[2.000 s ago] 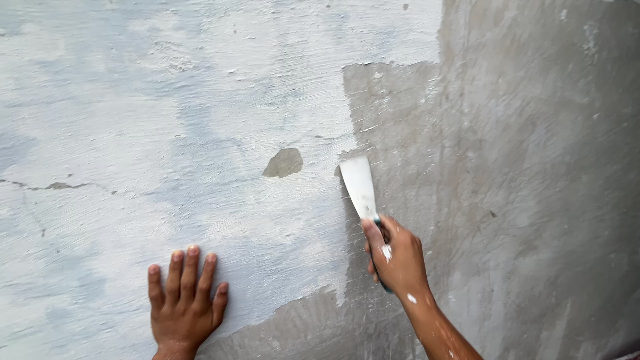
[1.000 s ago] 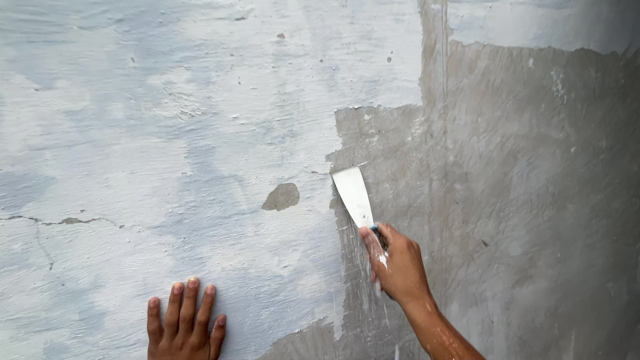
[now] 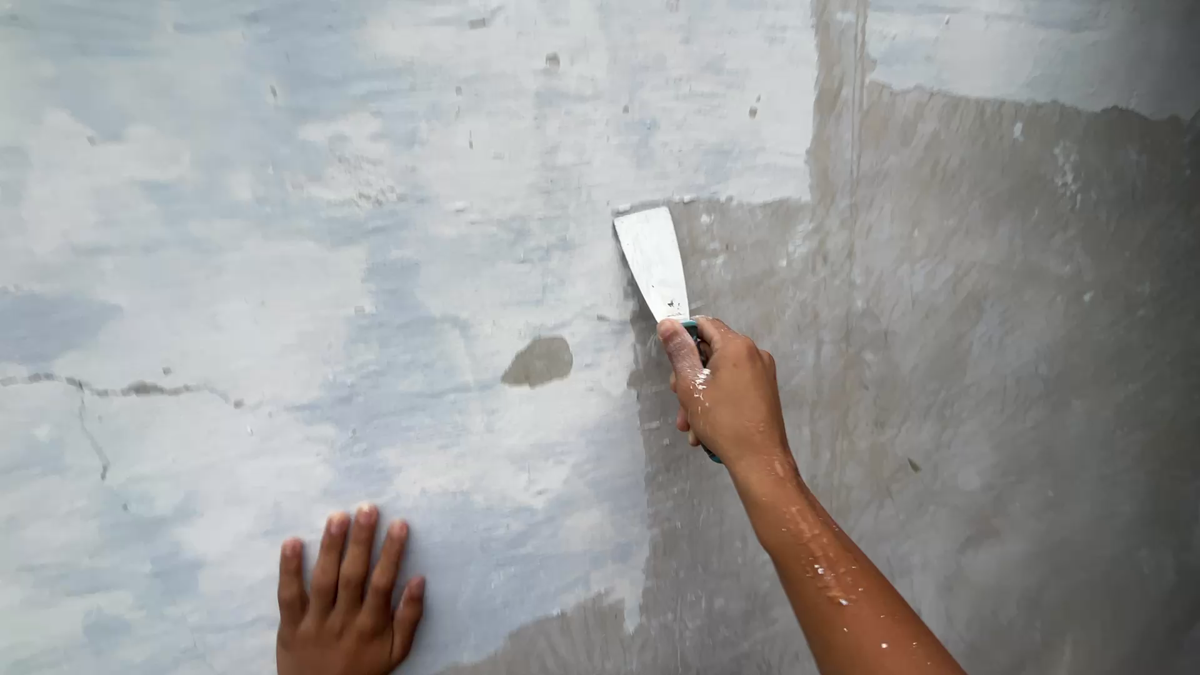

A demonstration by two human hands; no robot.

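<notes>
My right hand (image 3: 727,389) is closed around the dark, teal-edged handle of a putty knife (image 3: 653,258). The pale, flared metal blade points up, its front edge at the upper left corner of the bare grey wall patch, where the whitish-blue paint begins. White flakes stick to the thumb and forearm. Lower left, my left hand (image 3: 347,600) lies spread against the painted wall (image 3: 450,469), holding nothing; its wrist is out of view.
Bare grey plaster (image 3: 984,328) covers the right side, with more paint (image 3: 994,47) at the top right. A small bare spot (image 3: 541,362) lies left of my right hand. A crack (image 3: 141,387) runs through the paint at the far left.
The putty knife and my right hand have moved up along the paint's edge, relative to the bare spot. My left hand stays flat on the wall. The view has shifted somewhat.
</notes>
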